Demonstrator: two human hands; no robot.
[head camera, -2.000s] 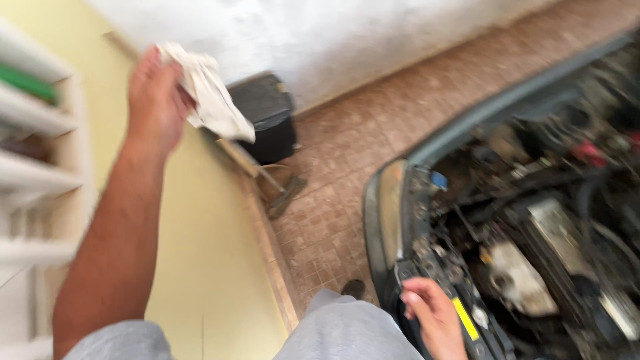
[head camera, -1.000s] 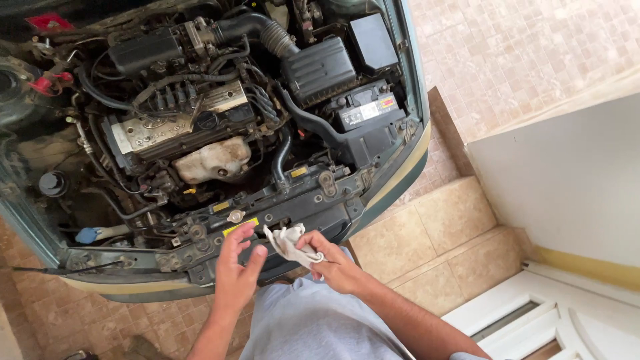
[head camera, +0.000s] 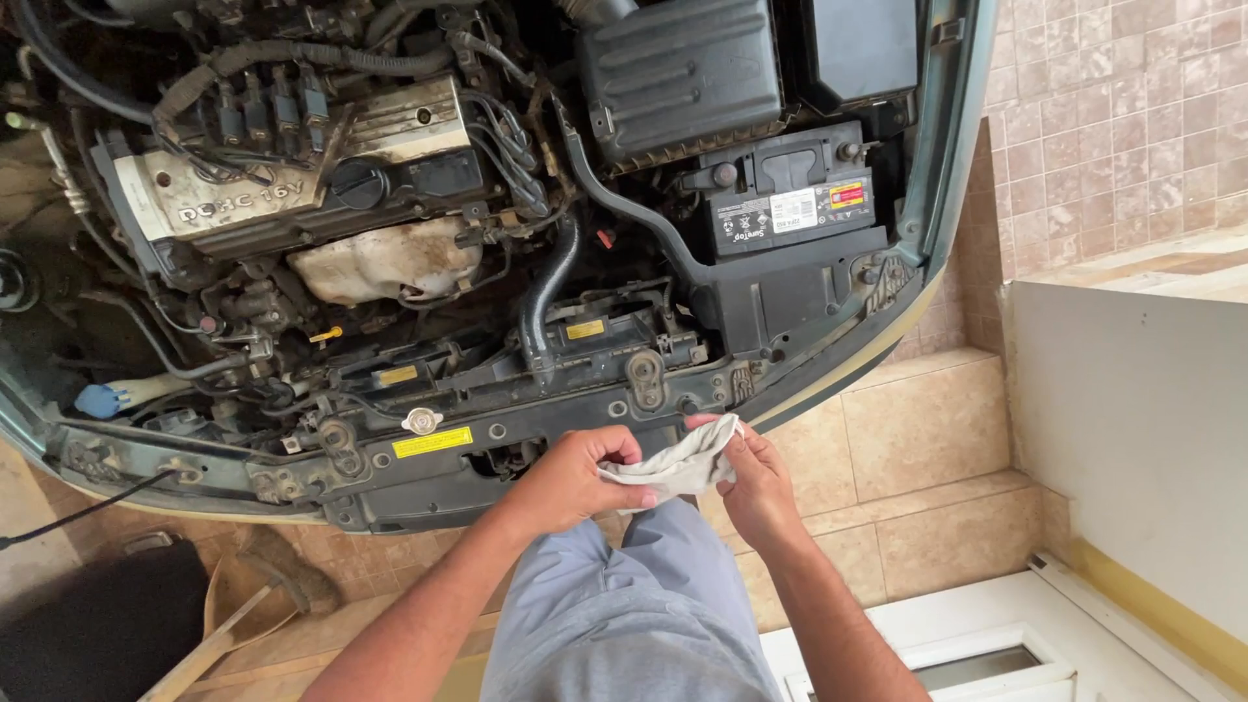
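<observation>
A crumpled white cloth (head camera: 678, 465) is stretched between my two hands, just in front of the car's radiator support. My left hand (head camera: 575, 476) pinches its left end between thumb and fingers. At the cloth's other end my right hand (head camera: 756, 480) grips it. Past the hands lies the open engine bay, with the metal radiator cap (head camera: 422, 420) beside a yellow label (head camera: 432, 442). A yellow dipstick handle (head camera: 327, 333), an oil filler cap (head camera: 359, 182) on the valve cover and a black radiator hose (head camera: 551, 292) show farther in.
The battery (head camera: 792, 200) and black air filter box (head camera: 682, 78) sit at the right of the bay. A blue washer cap (head camera: 97, 401) is at the left. Tiled steps (head camera: 926, 429) and a white door (head camera: 936, 634) are at the right; a black bin (head camera: 97, 624) stands lower left.
Two seconds ago one raised hand held the cloth off to the side of the car. The left hand, empty one second ago, now holds the cloth too. The view has swung over to the engine.
</observation>
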